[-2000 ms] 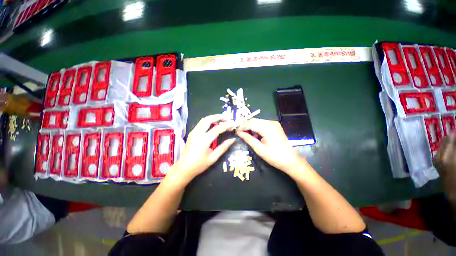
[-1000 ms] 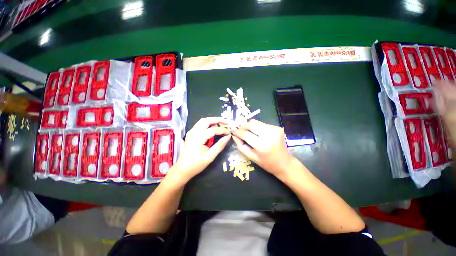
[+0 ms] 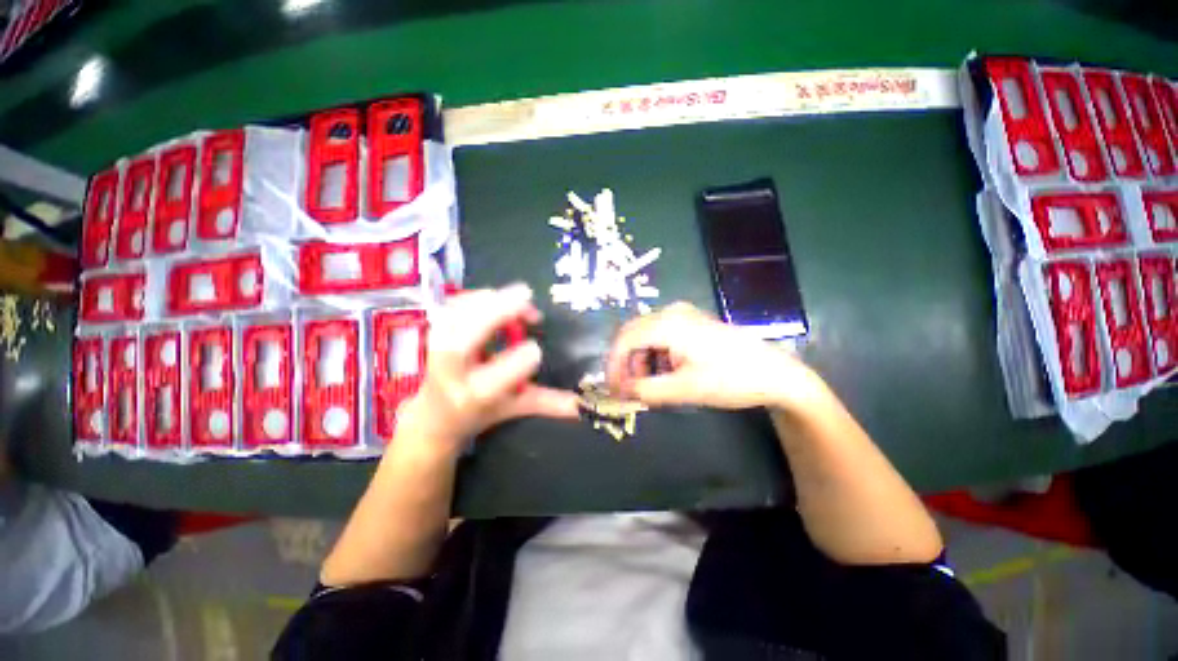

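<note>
My left hand [image 3: 472,368] holds a red housing [image 3: 508,338], mostly hidden by the palm and curled fingers; its thumb reaches toward the near pile. My right hand [image 3: 691,362] is at the near pile of yellowish small parts [image 3: 614,420], fingertips bent down over its far edge. Something dark shows between the right fingers, too small to tell. A farther pile of white small parts [image 3: 601,258] lies scattered beyond both hands.
A black smartphone [image 3: 753,258] lies right of the piles. A lined tray of red housings [image 3: 265,375] is at left, another [image 3: 1072,226] at right. A white printed strip [image 3: 723,101] crosses the far side. Part of another person [image 3: 58,562] shows at lower left.
My hands have moved apart and toward the near pile; the left shifted left with the housing. The view has tilted slightly. The other person's hand at the right tray is gone from view.
</note>
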